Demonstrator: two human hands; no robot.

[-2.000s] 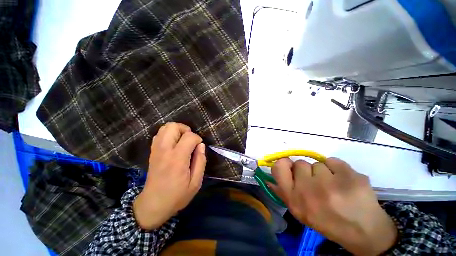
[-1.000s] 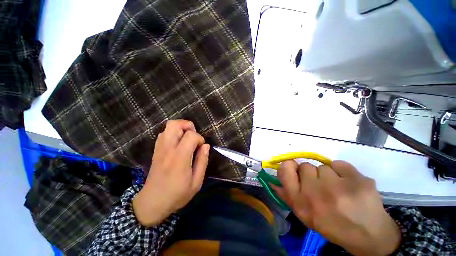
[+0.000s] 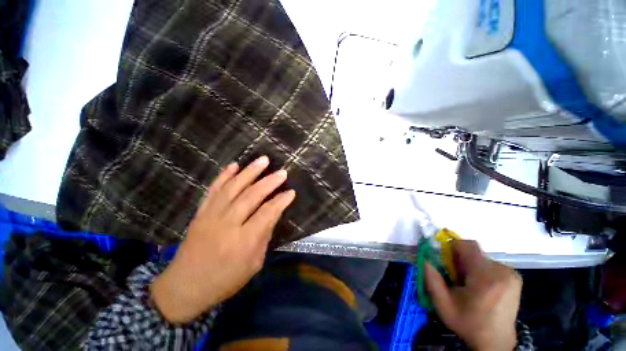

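A dark plaid fabric panel lies on the white machine table, left of the sewing machine. My left hand lies flat on the panel's lower part, palm down with the fingers a little apart. My right hand holds the scissors by the green and yellow handles over the table's front edge. The blades point up and away from me, clear of the fabric. The scissors and right hand are blurred, and the blades look closed or nearly so.
The white sewing machine head with a blue stripe stands at the right, its presser foot area below. A blue crate with crumpled plaid cloth is at the lower left. More plaid cloth lies at the far left.
The scissors have moved right, off the panel, and turned upward. My left hand has opened flat on the cloth. The panel's lower right corner has turned outward, and the camera view has shifted.
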